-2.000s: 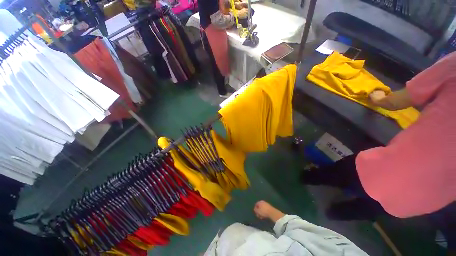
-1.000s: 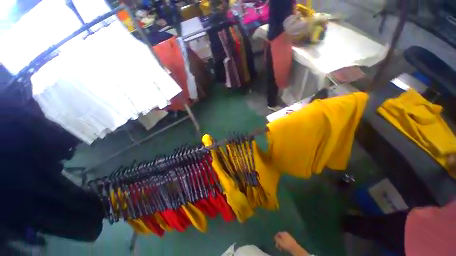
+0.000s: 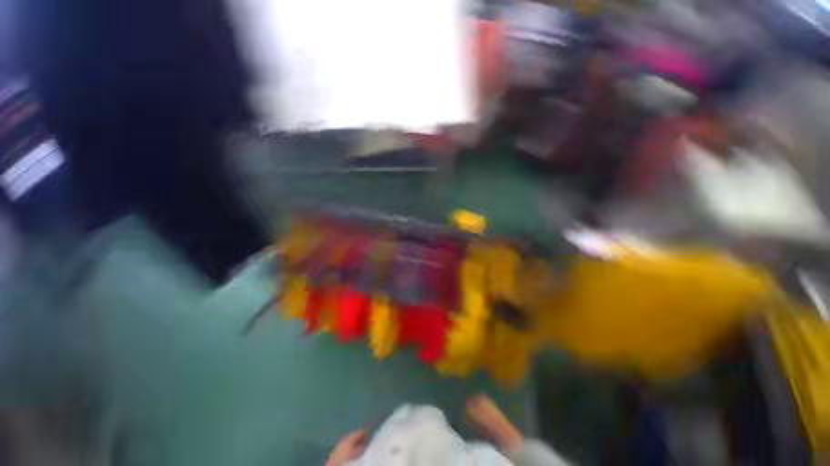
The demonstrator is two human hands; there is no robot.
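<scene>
The frame is strongly blurred. Yellow trousers [image 3: 655, 309] hang draped over the right end of the garment rack. Red garments [image 3: 350, 314] and narrow yellow ones hang closely along the rack to their left, on dark hangers. My left hand [image 3: 348, 448] is at the bottom edge, partly cut off, left of my pale clothing. My right hand [image 3: 490, 420] is low in the middle, below the hanging garments and apart from them. Blur hides the fingers of both hands.
White garments [image 3: 359, 64] hang at the top, beside large dark garments [image 3: 136, 109] at the upper left. Green floor [image 3: 200, 364] shows below and left of the rack. A pale table [image 3: 755, 191] stands at the upper right, with yellow cloth [image 3: 805, 364] at the right edge.
The view has swung left, so the rack and trousers sit differently in it. The pink-shirted person has left the picture. My left hand has come into view at the bottom.
</scene>
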